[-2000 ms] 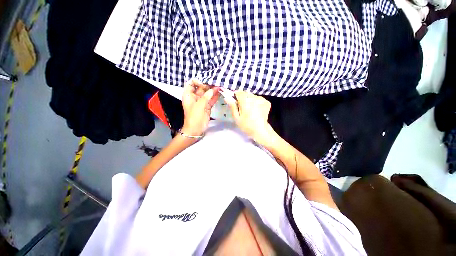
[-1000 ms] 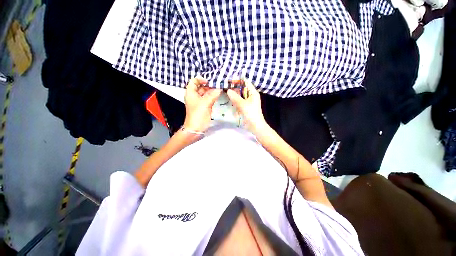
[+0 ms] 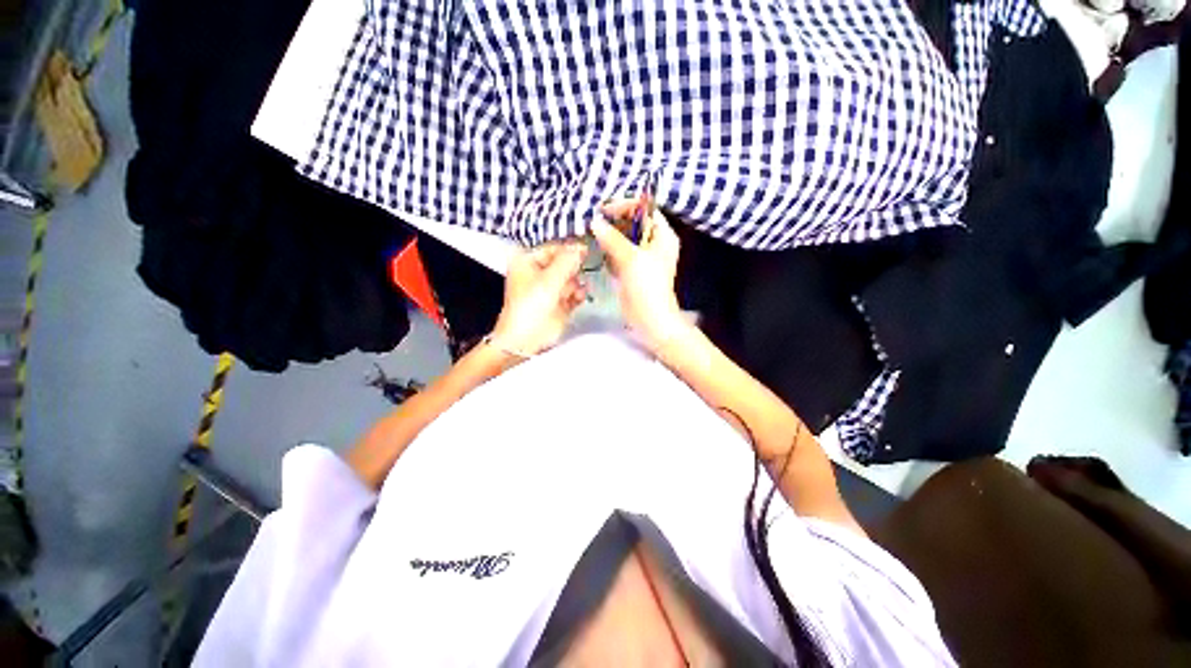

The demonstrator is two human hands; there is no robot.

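The navy-and-white gingham garment (image 3: 731, 118) lies spread before me, its lower hem towards my body. My right hand (image 3: 636, 255) is at the hem, closed on small thread snips (image 3: 640, 225); their dark, thin tips point up over the checks, with a bit of blue and red between the fingers. My left hand (image 3: 546, 290) is just below the hem to the left, fingertips curled together. Whether it pinches the edge or a thread cannot be told. A thin dark line shows between the hands.
A white board (image 3: 290, 91) lies under the garment's left side. A black garment pile (image 3: 248, 248) is at left, a red pointed piece (image 3: 415, 278) beside it. Black shirts with gingham trim (image 3: 940, 313) lie at right on the white table (image 3: 1091, 379). A brown item (image 3: 1006, 561) is lower right.
Both hands were together at the hem. My left hand has moved slightly down and its fingers have come off the fold. My right hand has turned, showing the snips' tips.
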